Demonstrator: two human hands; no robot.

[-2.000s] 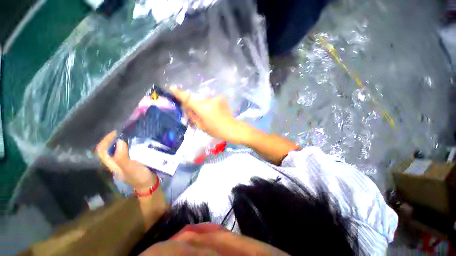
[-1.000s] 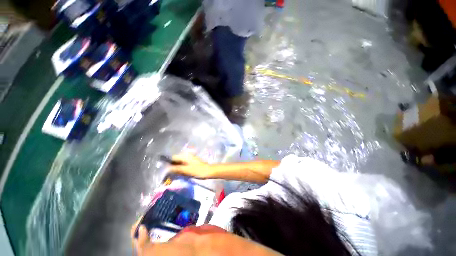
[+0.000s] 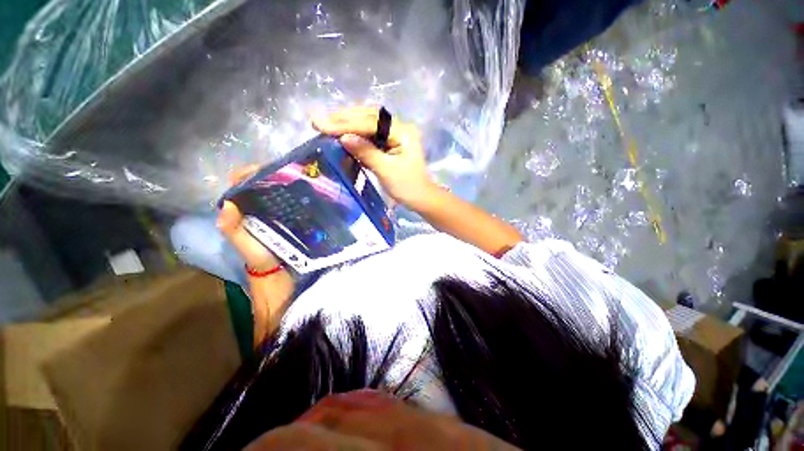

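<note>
A retail box (image 3: 308, 211) with dark blue sides and a keypad picture is held over my lap, picture face up and tilted. My left hand (image 3: 244, 231) grips its left corner, thumb on the face. My right hand (image 3: 388, 157) is at the box's upper right edge, fingers touching it. A black cutter (image 3: 383, 128) sticks up from between the right hand's fingers. The large clear waste bag (image 3: 176, 132) hangs open beyond the box, with shiny film scraps inside. Whether film still covers the box cannot be told.
A large brown carton (image 3: 150, 361) with open flaps stands at lower left. The green table (image 3: 84, 35) is at upper left. Film scraps (image 3: 573, 132) lie on the grey floor by a yellow line. Another person's dark-clothed leg (image 3: 564, 26) is at the top. A smaller carton (image 3: 705, 339) is at right.
The view has tilted back down from the table. The box is raised and turned, and the right hand has moved onto its upper edge. The finished boxes on the table have left the view.
</note>
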